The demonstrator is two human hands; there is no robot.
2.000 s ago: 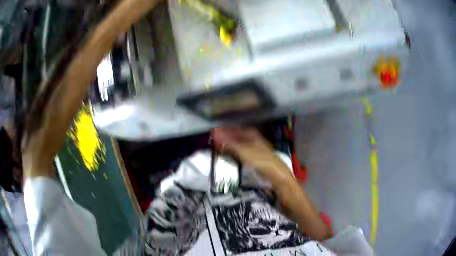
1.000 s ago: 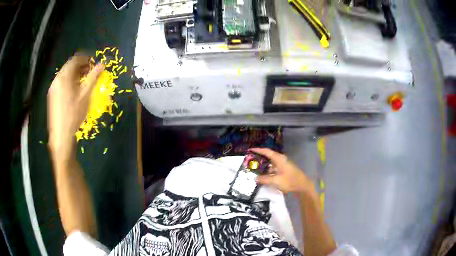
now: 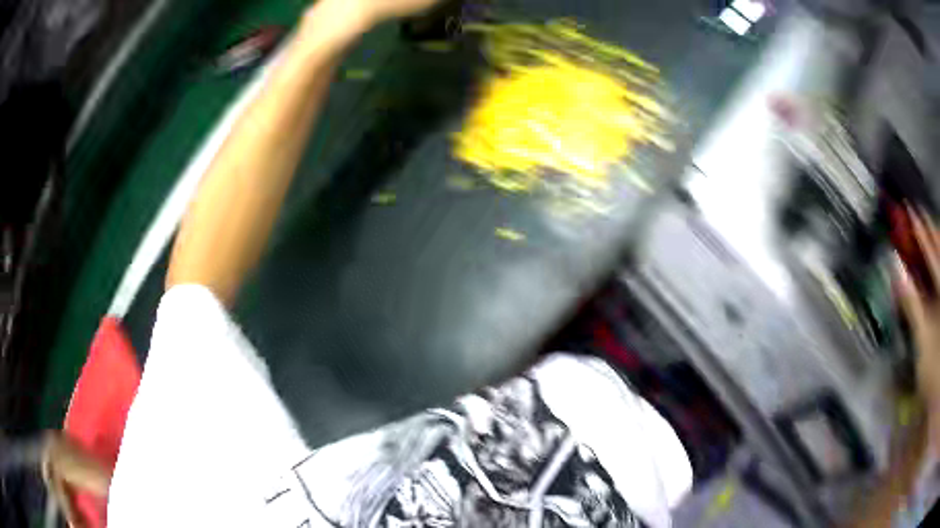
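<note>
The loose pile of small yellow pieces (image 3: 562, 119) lies on the dark green bench surface (image 3: 412, 258), with a few strays around it. My left arm reaches up over the bench. My left hand (image 3: 361, 8) is cut off by the top edge, so its fingers and anything in them are hidden. My right hand (image 3: 920, 278) is blurred and cut off by the right edge. Its fingers are on a black-and-red device unit (image 3: 905, 232) over the far part of the press machine (image 3: 711, 294).
The machine's touch screen (image 3: 825, 435) is at lower right. A green conveyor strip (image 3: 134, 206) with a blurred unit (image 3: 249, 48) runs beyond the white line. Another person's hand (image 3: 77, 474) is at lower left beside a red sheet or tray (image 3: 103, 387).
The view has swung left, so the pile is now central and the machine at right. My left hand has moved off the pile to the top edge. My right hand has moved from my lap to the machine.
</note>
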